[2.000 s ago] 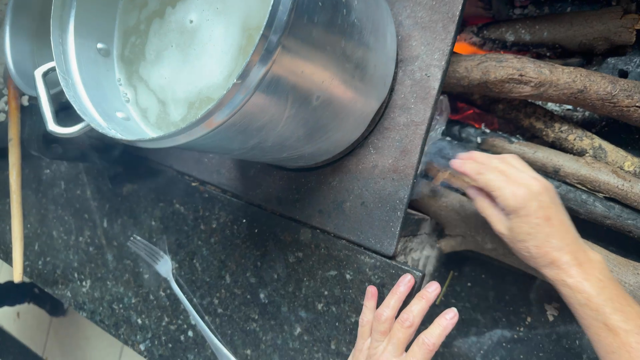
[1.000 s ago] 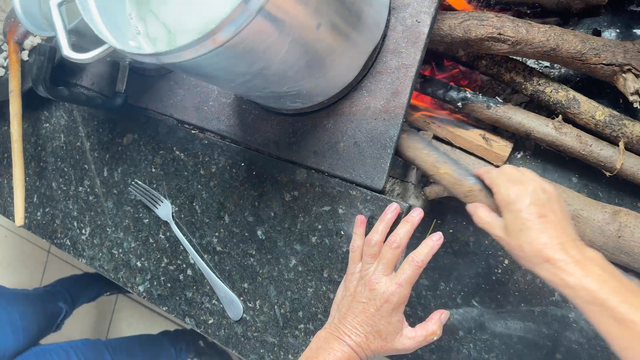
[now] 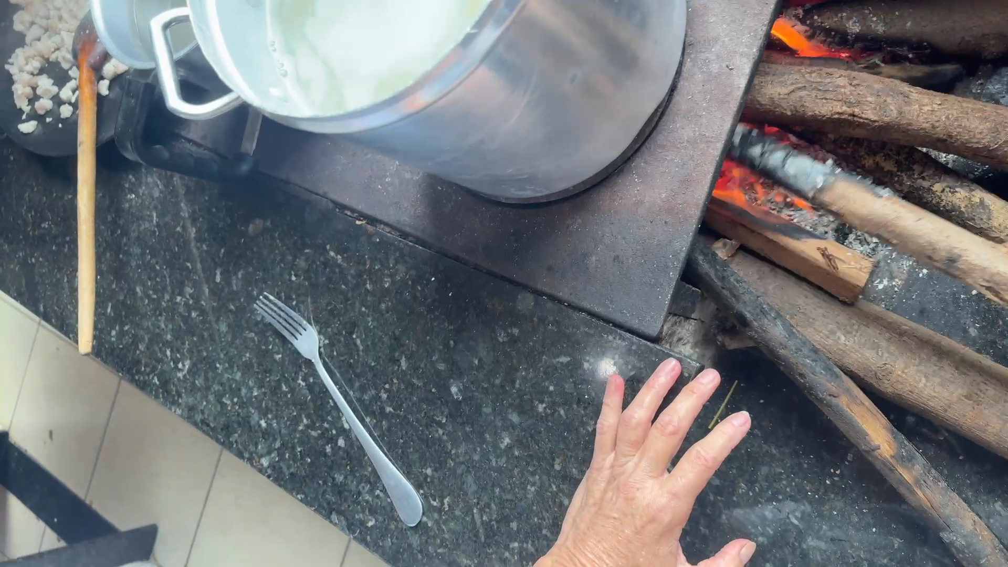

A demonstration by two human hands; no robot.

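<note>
My left hand (image 3: pixel 650 468) is spread, palm down, over the dark granite counter (image 3: pixel 472 378) near the corner of the iron stove plate (image 3: pixel 630 276), holding nothing. My right hand is out of view. A metal fork (image 3: pixel 354 417) lies on the counter to the left of my hand. Right of my hand, a charred stick (image 3: pixel 835 394) slants with its upper end at the plate's edge. Behind it lie a thick log (image 3: pixel 890 354) and a short split piece of wood (image 3: pixel 795 244) near glowing embers (image 3: pixel 748 185). A large metal pot (image 3: pixel 551 102) with cloudy liquid stands on the plate.
A wooden-handled utensil (image 3: pixel 87 213) rests at the left across a dark pan (image 3: pixel 47 134) holding pale chunks. More logs (image 3: pixel 882 106) lie in the fire at the upper right. The counter's front edge drops to a tiled floor (image 3: pixel 157 465) at the lower left.
My right hand, on a piece of wood by the fire one second ago, has left the view. A charred stick now slants across the thick log. The blue-clad legs at lower left are gone from view.
</note>
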